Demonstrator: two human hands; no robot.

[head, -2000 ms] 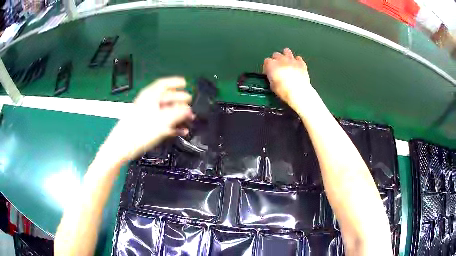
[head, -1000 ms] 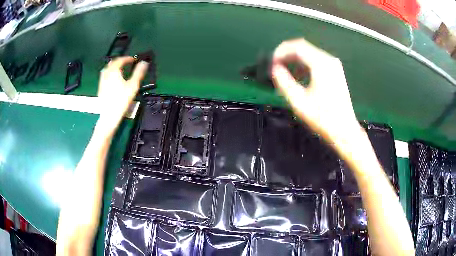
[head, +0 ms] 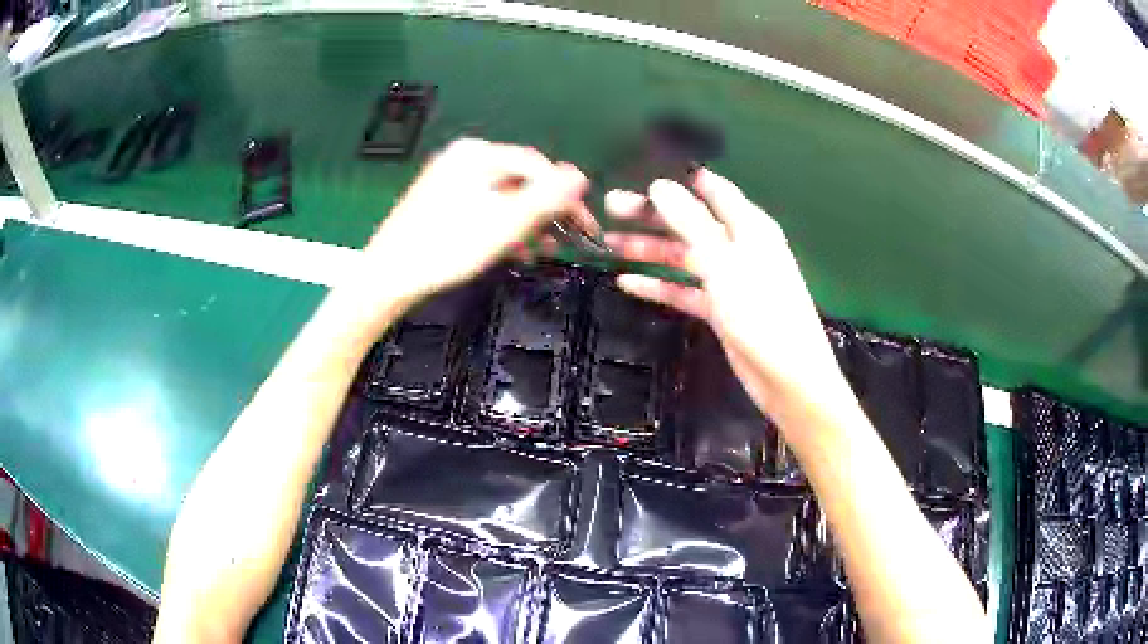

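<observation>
A shiny black blister tray [head: 598, 510] lies in front of me. Three pockets at its back left hold black phone housings [head: 526, 365]. My left hand [head: 485, 220] is over the tray's back edge, its fingers closed on a thin dark part seen nearly edge-on, apparently a housing; the fingers partly hide it. My right hand [head: 711, 252] is just right of it, fingers spread, with fingertips close to that part. A blurred dark shape [head: 682, 136] shows above the right hand over the belt; I cannot tell what it is.
More housings [head: 266, 183] lie on the green conveyor belt [head: 529, 88] at the left, several bunched at the far left. A white strip [head: 290, 258] runs between belt and glossy green ledge [head: 139, 377]. Mesh-textured black trays [head: 1083, 516] are at right. Red pieces [head: 963, 44] lie beyond the belt.
My left hand has moved right from the belt, and the housing beside it is gone from there. A third pocket now holds a housing. My right hand has lowered toward the tray. Belt housings shifted right.
</observation>
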